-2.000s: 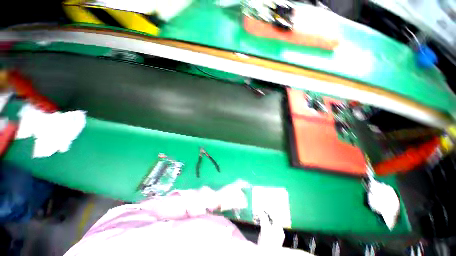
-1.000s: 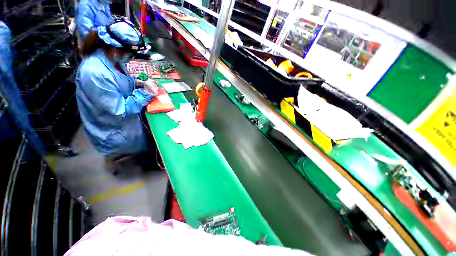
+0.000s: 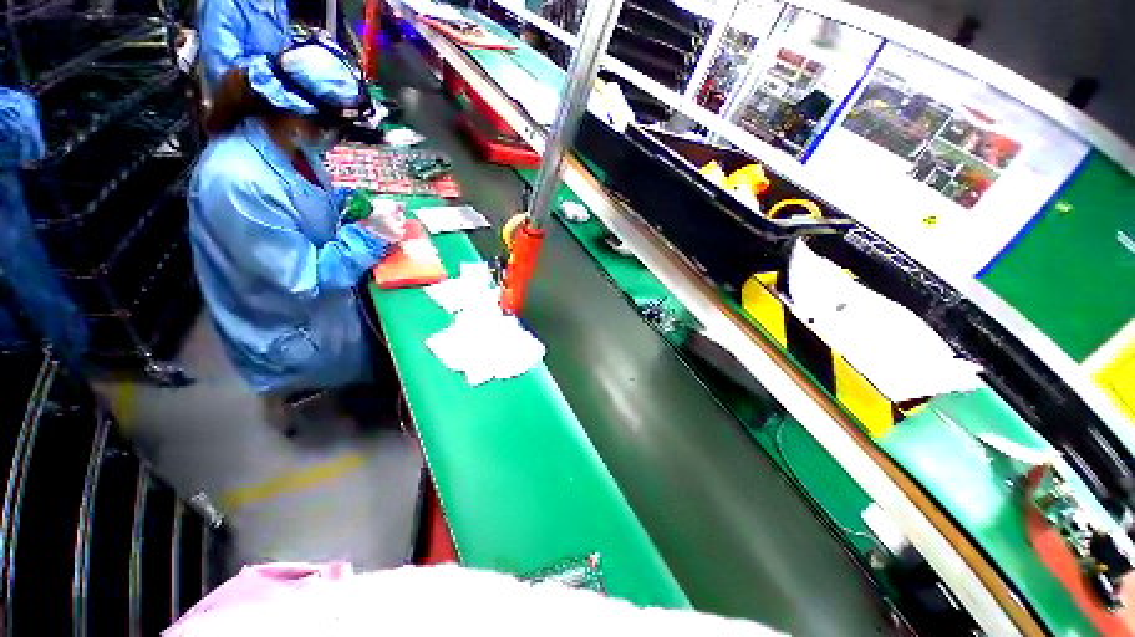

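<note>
Neither of my hands shows; only my pink and white sleeve lies across the bottom edge, washed out by glare. A small green circuit board [image 3: 575,574] lies on the green mat [image 3: 504,467] just beyond the sleeve, partly hidden by it. Crumpled white cloths [image 3: 485,344] lie on the mat further along, beside the orange-red base of a metal post.
A person in blue [image 3: 280,249] sits at the bench, hands over a red pad [image 3: 411,259]. A dark conveyor [image 3: 622,392] runs alongside. The raised shelf holds a black bin [image 3: 709,205], papers [image 3: 859,324] and boards on red. Wire racks [image 3: 93,523] stand left.
Over two seconds the view has swung left from the mat with cutters and red tray to along the bench. In the last second it shifted slightly, and the sleeve covers more of the small board.
</note>
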